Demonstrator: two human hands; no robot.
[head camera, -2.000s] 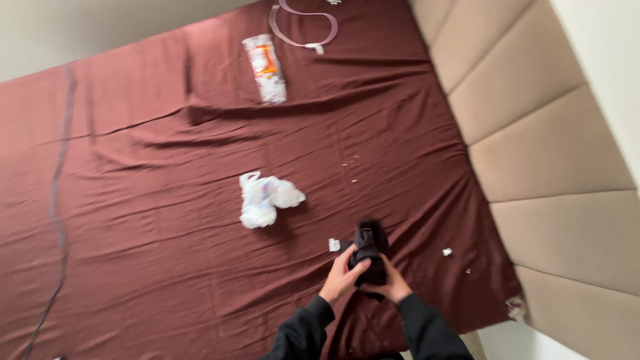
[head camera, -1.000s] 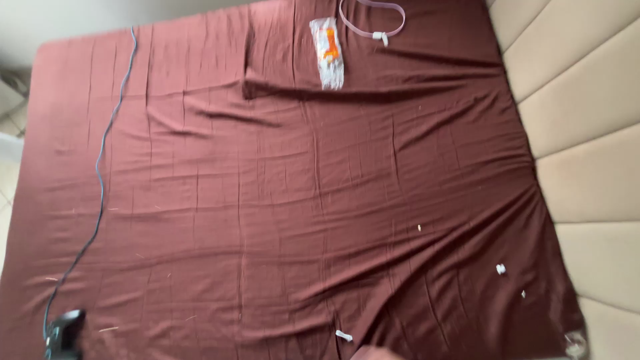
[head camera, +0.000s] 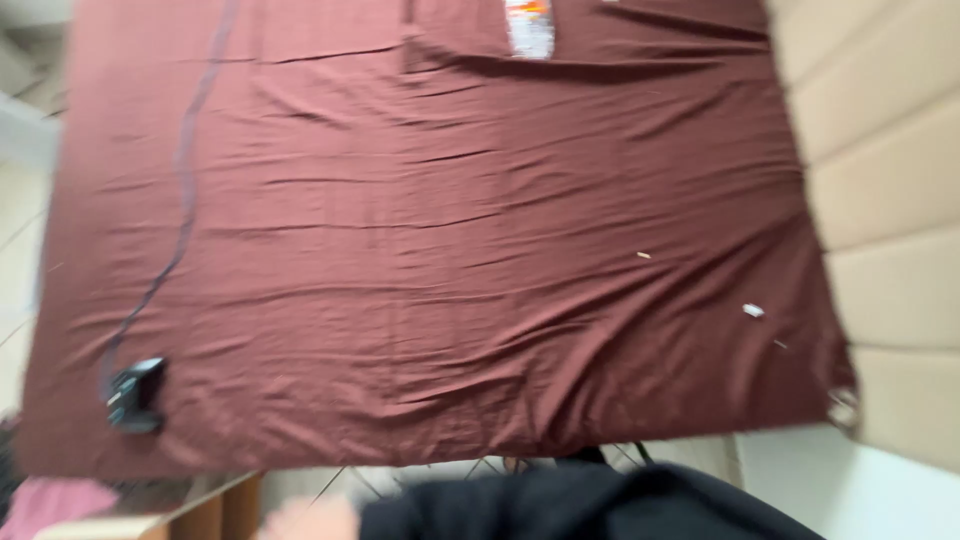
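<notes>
A blurred hand, which looks like my right hand, is at the bottom edge, left of centre, below the bed's edge. Its black sleeve runs in from the right. Blur and the frame's edge hide the fingers, so whether it holds anything cannot be told. My left hand is not in view. On the maroon bedsheet, up and to the left of the hand, lies a small black device. A dark cable runs up the sheet from beside it. A clear plastic packet with orange print lies at the top.
A beige padded headboard borders the bed on the right. Small white scraps lie near it. At the lower left are a wooden furniture edge and pink cloth. Tiled floor shows below the bed.
Two seconds ago both hands held a black item over the sheet near a white plastic bag; bag and item are gone from that spot. The view has shifted toward the bed's near edge.
</notes>
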